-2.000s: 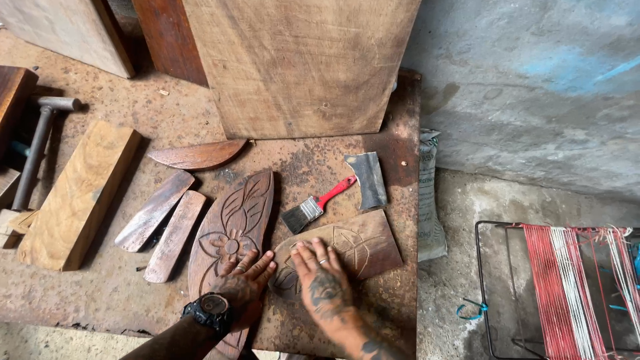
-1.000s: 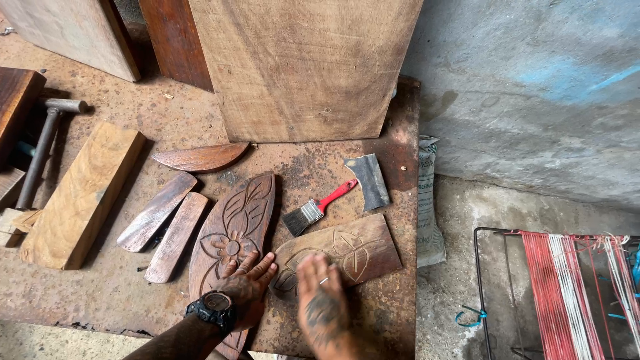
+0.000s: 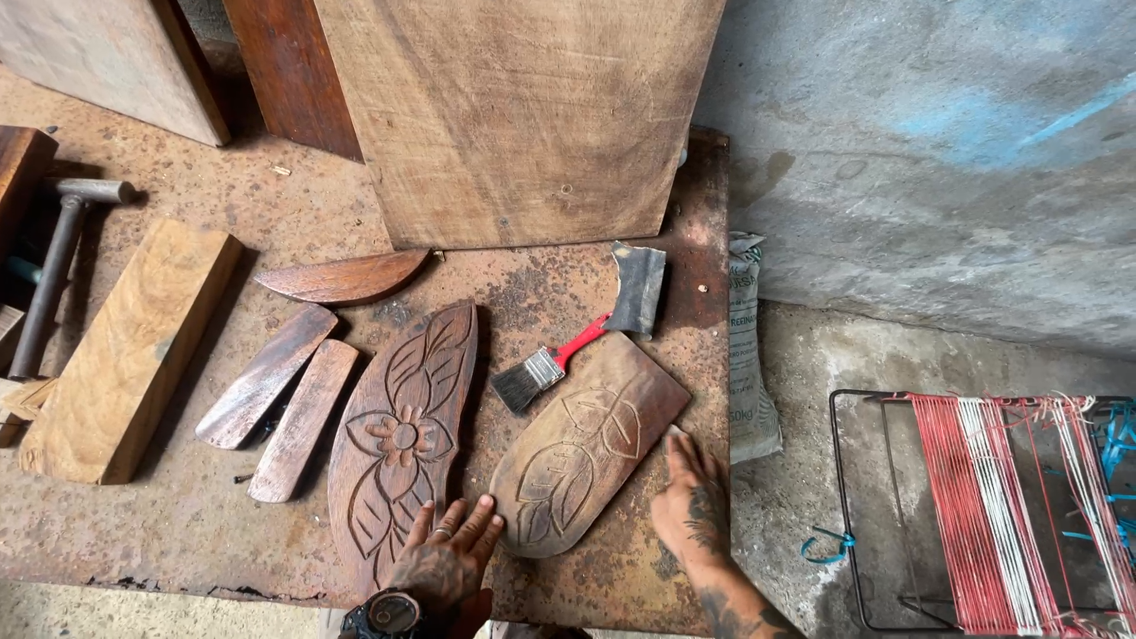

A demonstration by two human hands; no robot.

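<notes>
A wooden piece carved with leaves (image 3: 577, 453) lies tilted on the rusty worktable (image 3: 524, 293). At its right edge, my right hand (image 3: 697, 497) touches it with the fingertips, palm down. My left hand (image 3: 448, 550), with a watch at the wrist, rests with its fingers spread at the lower end of a dark wooden piece carved with a flower (image 3: 404, 435); its thumb side meets the leaf-carved piece. A paintbrush with a red handle (image 3: 555, 364) lies above the leaf piece, beside a worn sheet of sandpaper (image 3: 636, 288).
Wooden boards (image 3: 532, 115) lean at the back. Two narrow wooden pieces (image 3: 306, 422), a curved piece (image 3: 342, 277), a thick block (image 3: 133, 355) and a metal hammer (image 3: 58, 266) lie leftward. Right of the table are a sack (image 3: 750, 355) and a metal frame strung with cords (image 3: 976, 515).
My right hand has moved off the carved face to the right edge of the leaf piece. That piece now lies at a steeper slant. My left hand has shifted toward the bottom end of the flower piece.
</notes>
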